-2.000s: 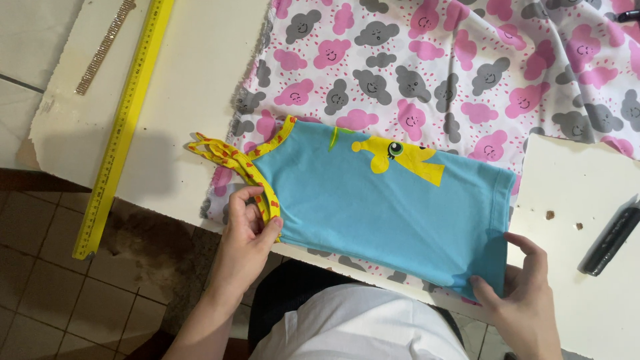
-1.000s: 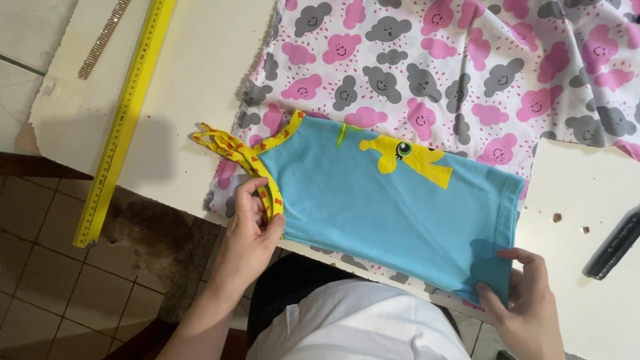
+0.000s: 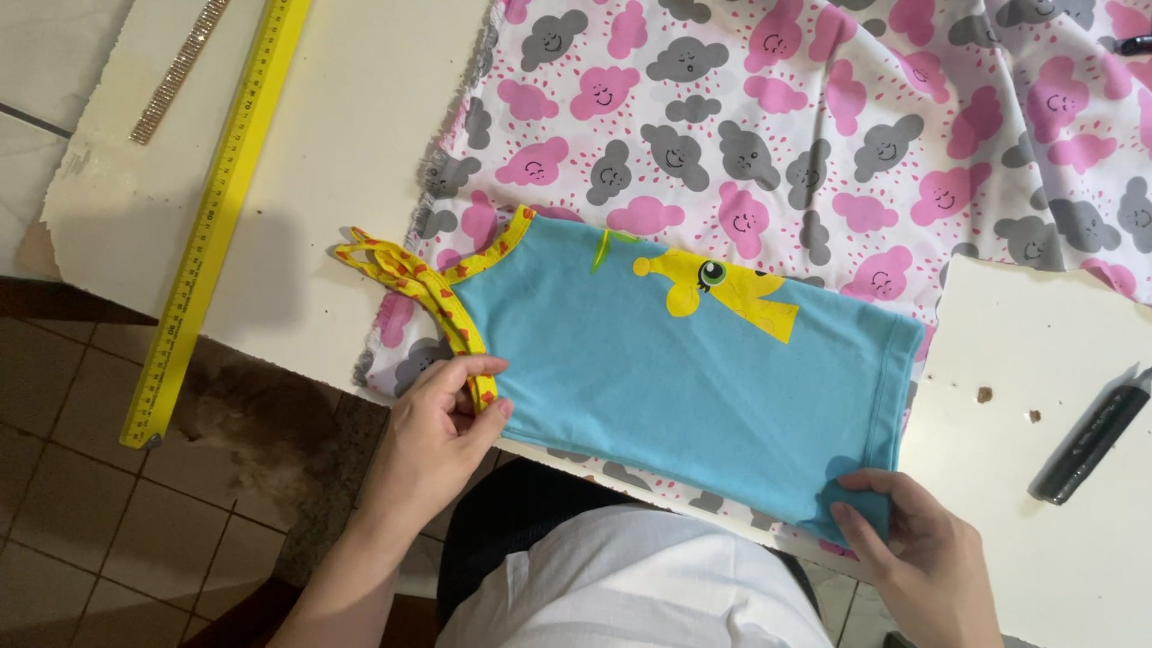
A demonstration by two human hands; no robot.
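A folded blue tank top [image 3: 684, 360] with a yellow giraffe print and yellow trim [image 3: 463, 328] dotted with red lies on white fabric [image 3: 693, 135] patterned with pink and grey clouds. With thumb and fingers, my left hand [image 3: 441, 432] pinches the garment's trimmed armhole edge at the lower left. At the hem's lower corner, my right hand [image 3: 918, 540] grips the blue cloth between thumb and fingers. The straps gather in a loose bunch at the garment's left end.
A yellow ruler [image 3: 211, 216] lies at the left of the white table [image 3: 333, 171], its lower end past the edge. Near it is a rhinestone strip [image 3: 178, 72]. A black marker [image 3: 1093, 441] rests at the right, beside small brown marks. Tiled floor [image 3: 81, 468] shows below left.
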